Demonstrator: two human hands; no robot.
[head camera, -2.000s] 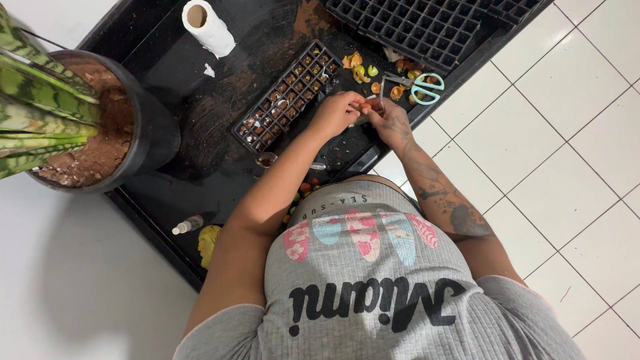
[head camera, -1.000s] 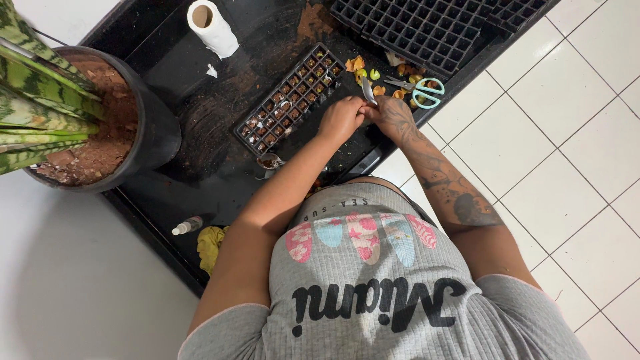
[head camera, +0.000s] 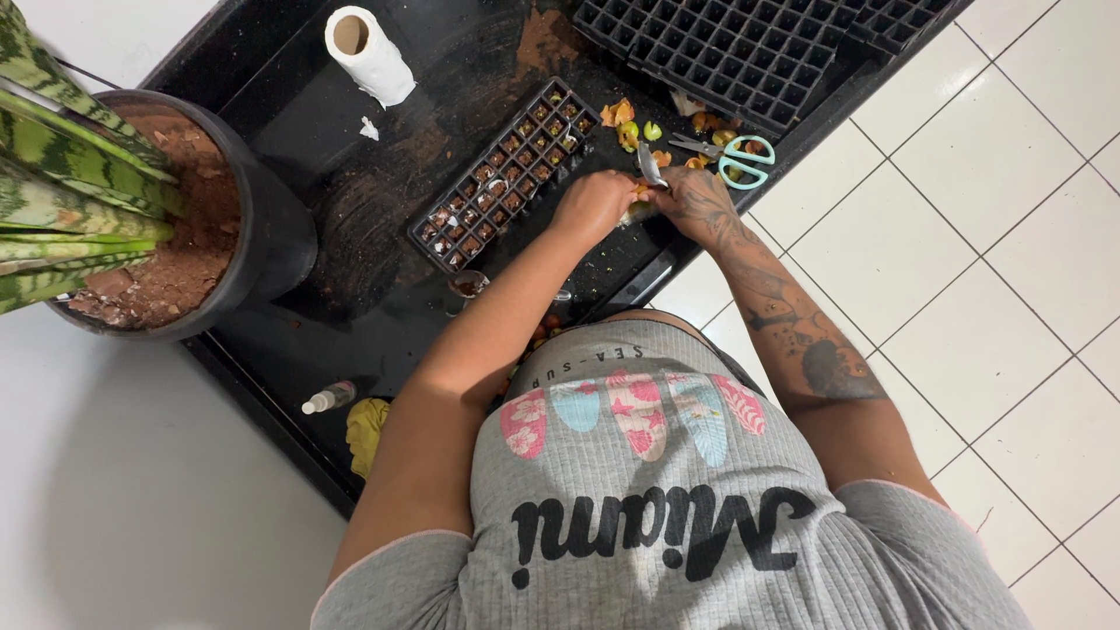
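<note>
My left hand (head camera: 595, 208) and my right hand (head camera: 697, 206) meet at the fingertips over the near edge of the black tray table. A shiny metal utensil (head camera: 649, 164), a knife or spoon, sticks up from my right hand's fingers. My left fingers pinch a small orange piece (head camera: 643, 187), partly hidden, perhaps fruit or peel. Pale wet bits lie just below the fingertips. Beyond the hands are orange peels (head camera: 618, 113), green-yellow pieces (head camera: 652, 130) and scissors with light teal handles (head camera: 746, 162). A black seedling tray (head camera: 503, 179) with brown soil in its cells lies left of my left hand.
Empty black seedling trays (head camera: 726, 52) lie at the far right. A white paper roll (head camera: 370, 57) stands at the back. A potted snake plant (head camera: 188, 219) is on the left. Near my left arm are a small clear cup of soil (head camera: 468, 283), a spray bottle (head camera: 329, 397) and a yellow cloth (head camera: 367, 435).
Two seconds ago the metal utensil was not plainly visible; from one second ago it points up out of my right hand. Both hands stay together near the table's edge.
</note>
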